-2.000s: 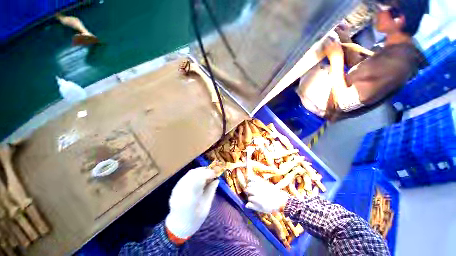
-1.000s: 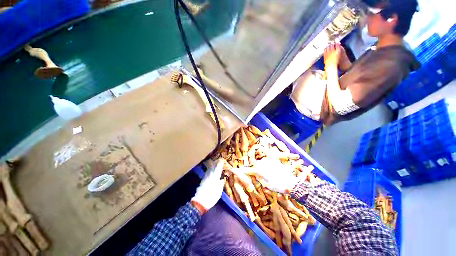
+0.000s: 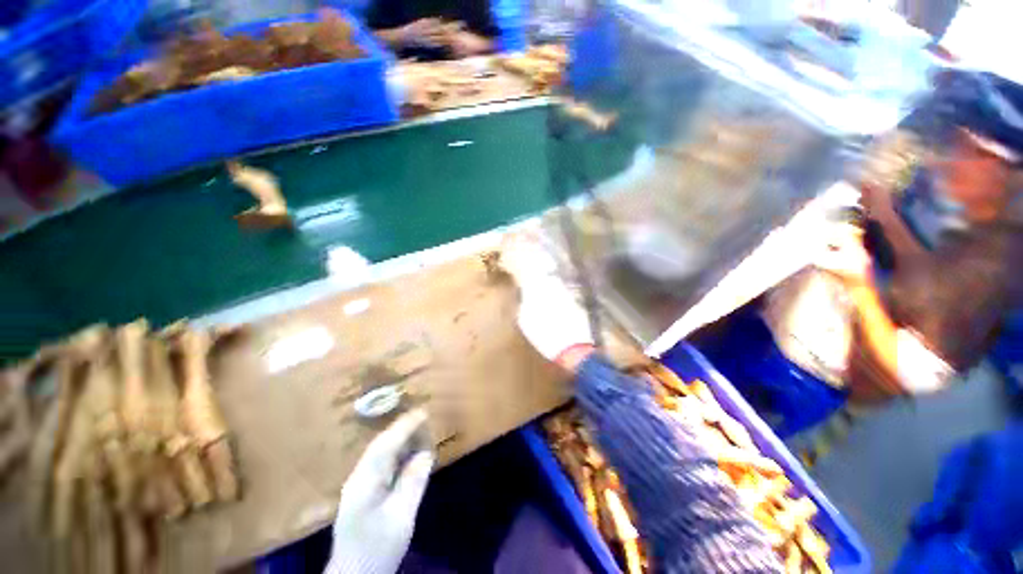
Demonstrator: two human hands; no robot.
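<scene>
My left hand (image 3: 384, 493), in a white glove, is over the bench's front edge, just below the small whitish oval dish (image 3: 378, 401). Its fingers are partly curled and slightly apart, with no blank visible in them; a tan spot shows at a fingertip. My right hand (image 3: 547, 301), gloved and blurred, reaches to the bench's far side. It covers most of a wooden blank whose dark end (image 3: 492, 262) shows beside the fingers; its grip is unclear. The blue crate of blanks (image 3: 735, 432) is partly hidden under my right sleeve.
Many blanks (image 3: 140, 420) lie side by side at left. A white bottle (image 3: 347, 265) is at the belt edge. The green belt (image 3: 421, 168) carries a blank (image 3: 260, 193). A clear-sided box (image 3: 718, 191) and black cable stand right. A seated person (image 3: 897, 269) is beyond; a blue crate (image 3: 241, 110) is behind the belt.
The view has swung up and left. Both hands have left the blue crate: my right has moved forward to the blank at the bench's far side, my left towards the dish.
</scene>
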